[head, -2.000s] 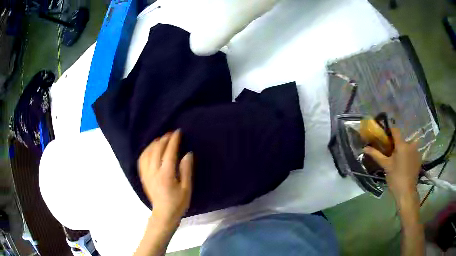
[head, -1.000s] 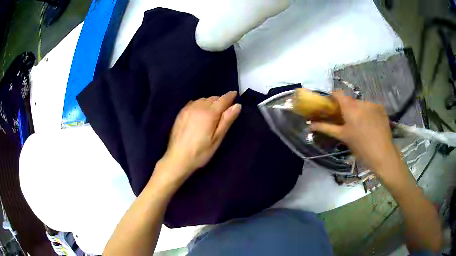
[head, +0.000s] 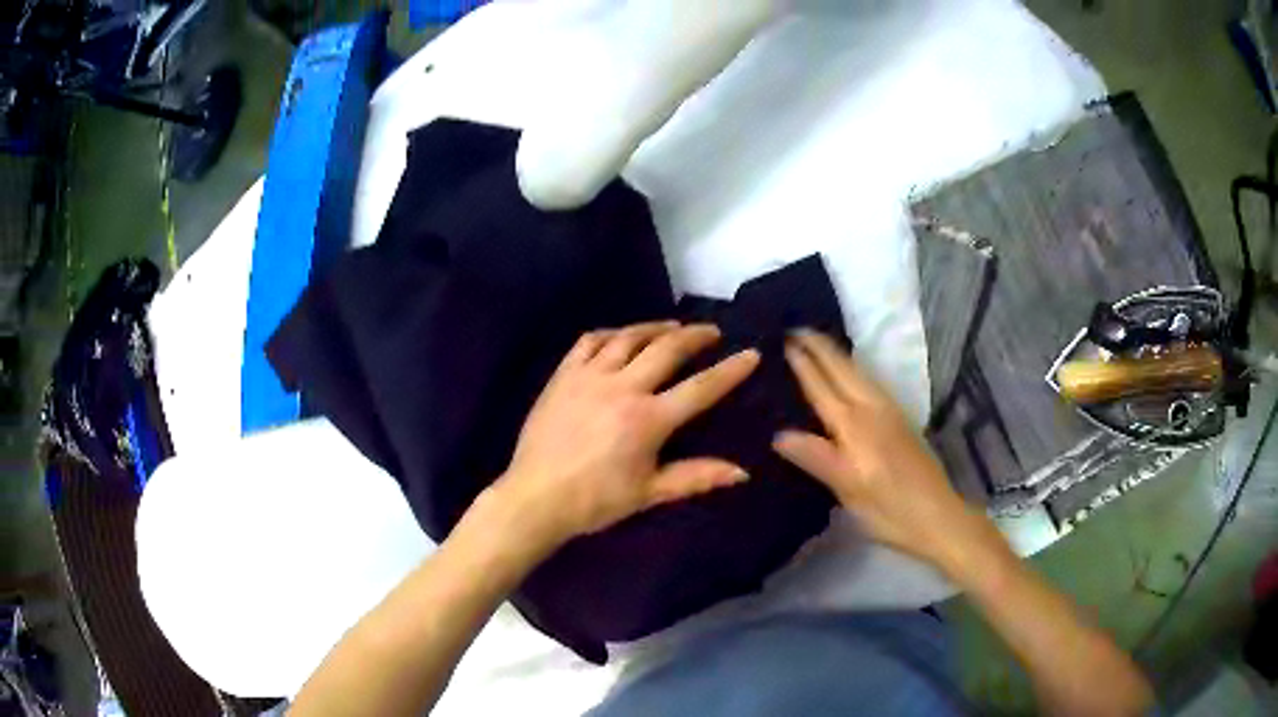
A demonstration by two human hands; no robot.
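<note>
The dark navy garment (head: 505,322) lies spread and partly folded on the white padded table cover (head: 827,126). My left hand (head: 617,427) lies on its middle, palm down, fingers spread. My right hand (head: 869,455) touches the cloth near its right end, fingers bent and slightly blurred; whether it pinches the cloth I cannot tell. The steam iron (head: 1149,371) with a wooden handle stands on the grey iron rest (head: 1037,266) at the right, out of both hands.
A white sleeve arm (head: 603,98) reaches in from the top over the garment's edge. A white pressing form (head: 266,546) is at lower left. A blue beam (head: 301,210) stands behind. A dark embroidered pile (head: 105,371) is at far left.
The iron has gone from my right hand onto the rest. My right hand has moved left onto the garment's right end. My left hand has moved slightly right and down.
</note>
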